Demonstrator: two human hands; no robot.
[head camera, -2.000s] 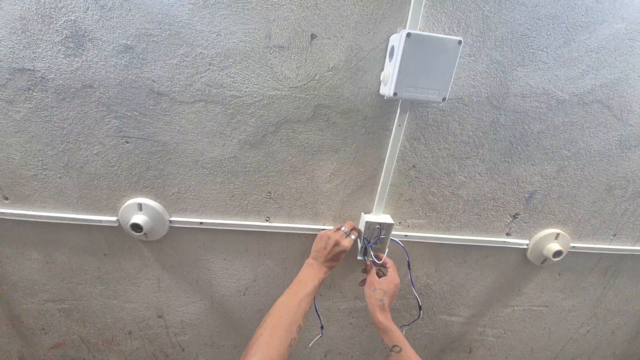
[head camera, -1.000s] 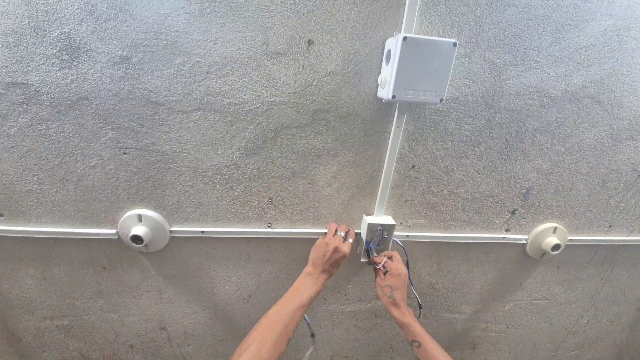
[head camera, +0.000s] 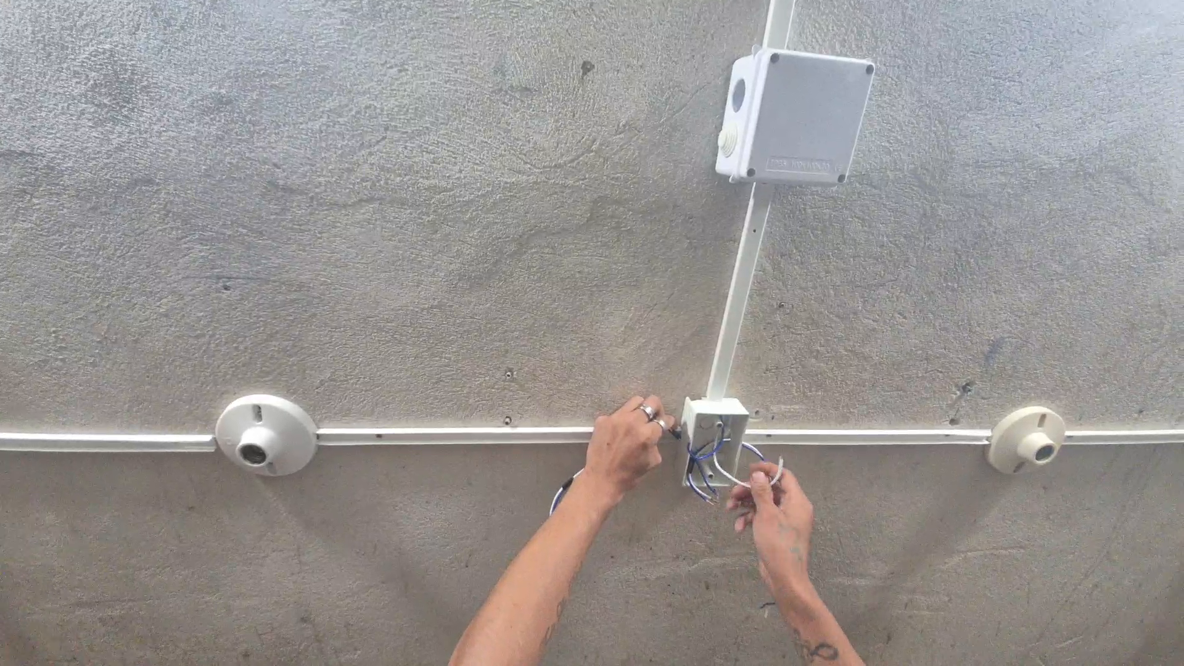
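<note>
An uncovered white junction box (head camera: 740, 413) on the rough wall has blue and white wires (head camera: 705, 455) bunched inside it. At its left side is my left hand (head camera: 629, 446), ringed and with fingers curled, next to a dark wire end; whether it grips that wire is unclear. A blue and white wire loop (head camera: 561, 492) hangs beneath this hand. Just right of and below the box, my right hand (head camera: 775, 504) pinches a white wire (head camera: 731, 476) that curves out of the box. Another blue wire (head camera: 754, 450) passes behind the right hand.
White trunking (head camera: 453, 435) runs sideways to round lamp holders at left (head camera: 287, 439) and right (head camera: 1034, 421). Vertical trunking (head camera: 740, 296) rises to a closed grey-white junction box (head camera: 812, 116). Small holes mark the wall.
My right hand has moved a little away from the box, with a curved white wire now showing between its fingers and the box. My left hand stays beside the box.
</note>
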